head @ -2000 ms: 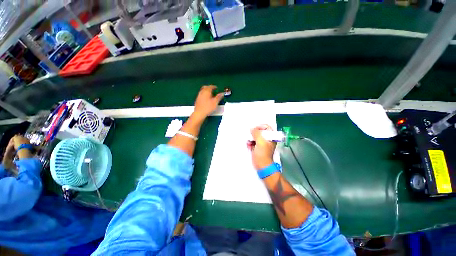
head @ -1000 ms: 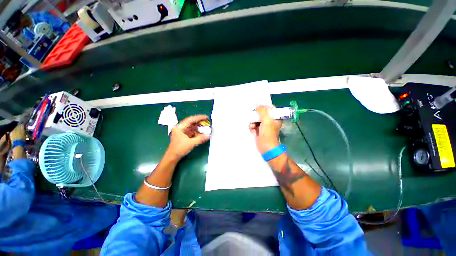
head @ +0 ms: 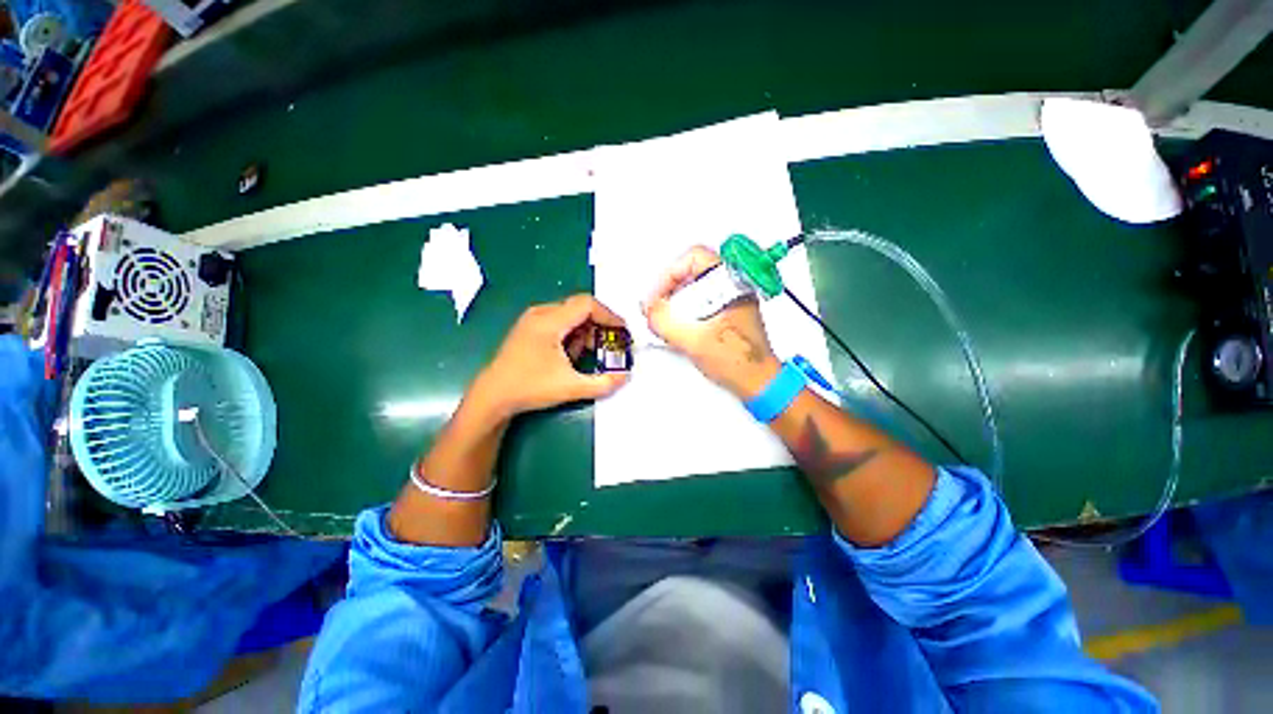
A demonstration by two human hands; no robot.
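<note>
My left hand [head: 538, 360] holds a small black component [head: 612, 350] with yellow and white marks between thumb and fingers, at the left edge of the white paper sheet [head: 677, 444]. My right hand [head: 705, 328] holds the dispensing syringe [head: 708, 292] like a pen over the sheet. The syringe's tip side points left toward the component; whether it touches cannot be told. A green adapter [head: 754, 265] caps the syringe's rear. A clear air hose [head: 947, 324] and a thin black cord [head: 873, 374] run from it to the right.
A light-blue fan [head: 170, 426] and a white box with a round grille [head: 151, 286] stand at left. Crumpled white tissue [head: 450, 268] lies left of the sheet. Another component [head: 250, 179] lies beyond the white rail [head: 538, 181]. The black controller [head: 1237, 300] and white rounded piece [head: 1113, 161] are at right.
My left hand took the component from the far green strip and brought it to the sheet's left edge. My right hand has tilted the syringe and moved nearer to it. The view has shifted.
</note>
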